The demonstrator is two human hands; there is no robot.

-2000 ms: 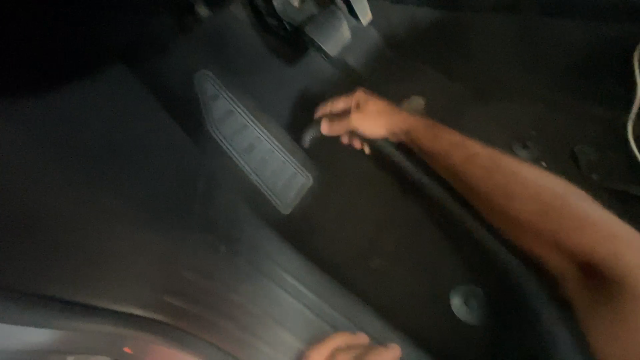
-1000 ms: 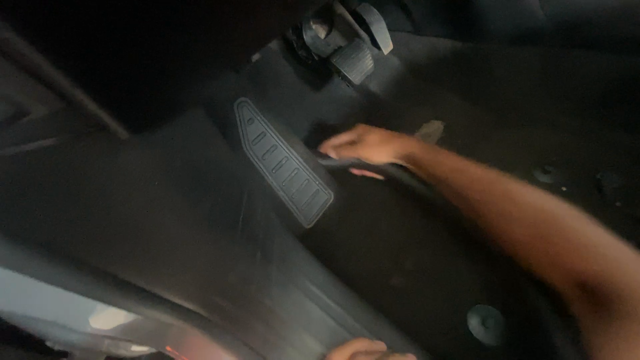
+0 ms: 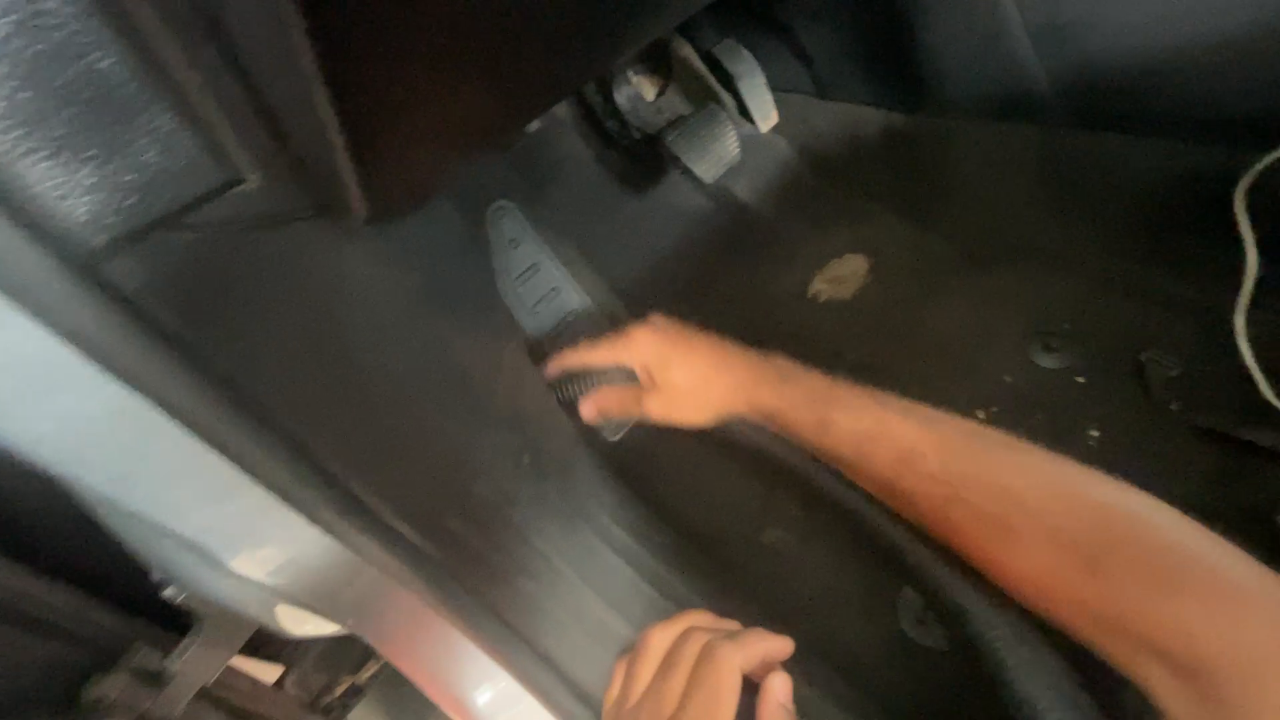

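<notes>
In the head view, my right hand [image 3: 665, 375] reaches in from the right over the lower end of the ribbed plastic footrest [image 3: 540, 275] in a car footwell. Between its thumb and fingers is a dark ridged object [image 3: 590, 383], blurred; its kind is unclear. My left hand [image 3: 700, 665] is at the bottom centre, fingers curled, beside the dark sill trim [image 3: 570, 570]. Whether it grips anything is hidden. A dark raised edge [image 3: 890, 530] runs down to the right below my right forearm.
Metal-and-rubber pedals [image 3: 705, 140] hang above the footrest. The dark floor covering [image 3: 960, 260] has a pale patch [image 3: 840, 277] and small debris. A light cord [image 3: 1245, 270] lies at the right edge. The painted door sill [image 3: 330, 560] crosses the lower left.
My right hand has moved from the floor beside the footrest onto its lower end, covering part of it. More of my left hand shows at the bottom. The view has shifted.
</notes>
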